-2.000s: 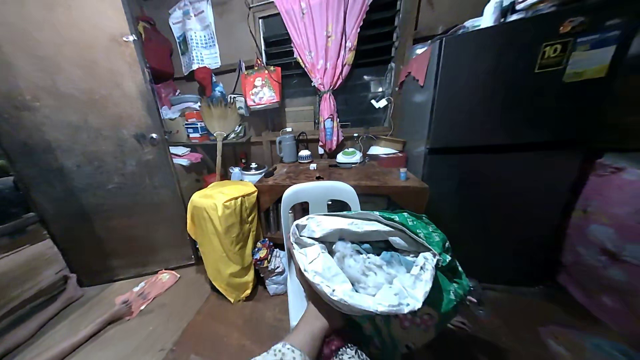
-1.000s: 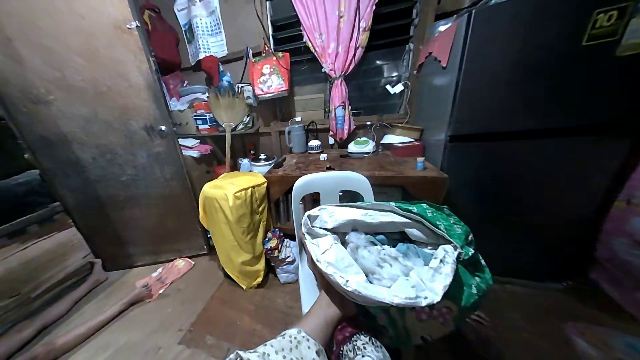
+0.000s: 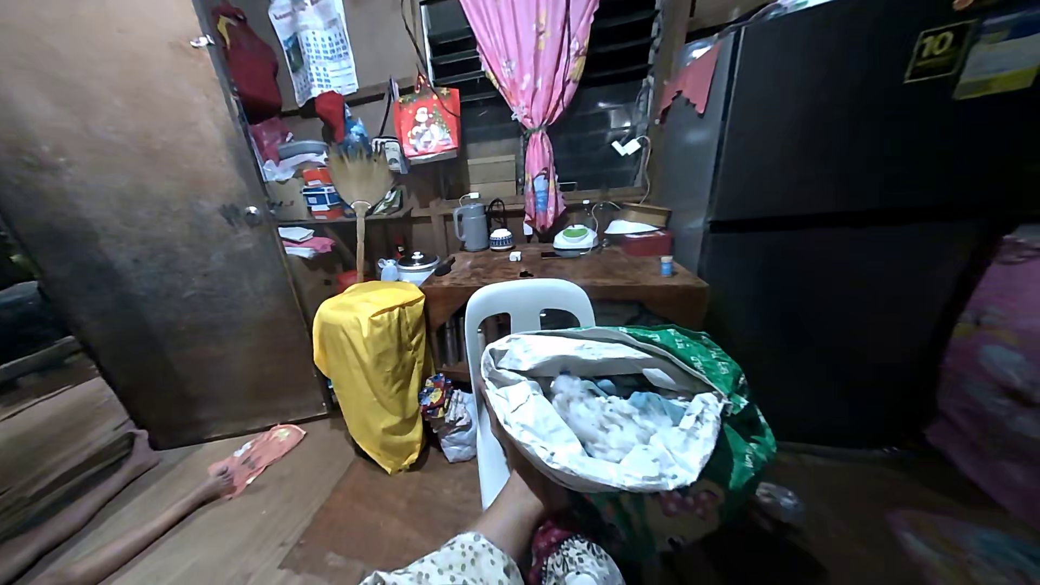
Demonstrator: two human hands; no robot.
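Observation:
A large sack [image 3: 735, 431], green outside with a white lining folded over its rim, stands open-mouthed in the lower middle of the head view. White fluffy stuffing [image 3: 605, 418] and pale blue pieces lie inside. My left hand [image 3: 524, 479] holds the sack's left side below the rim; its fingers are mostly hidden by the sack. A pale spotted sleeve [image 3: 459, 561] covers that forearm. My right hand is not visible. Directly behind the sack is a white plastic chair [image 3: 528, 296].
A wooden table [image 3: 569, 272] bears a kettle [image 3: 471, 223] and small items. A yellow cloth-covered object [image 3: 374, 366] and plastic bags [image 3: 457, 426] are left of the chair. A dark refrigerator [image 3: 837, 325] stands right. Another person's foot [image 3: 219, 479] touches an orange cloth [image 3: 264, 455] on the floor.

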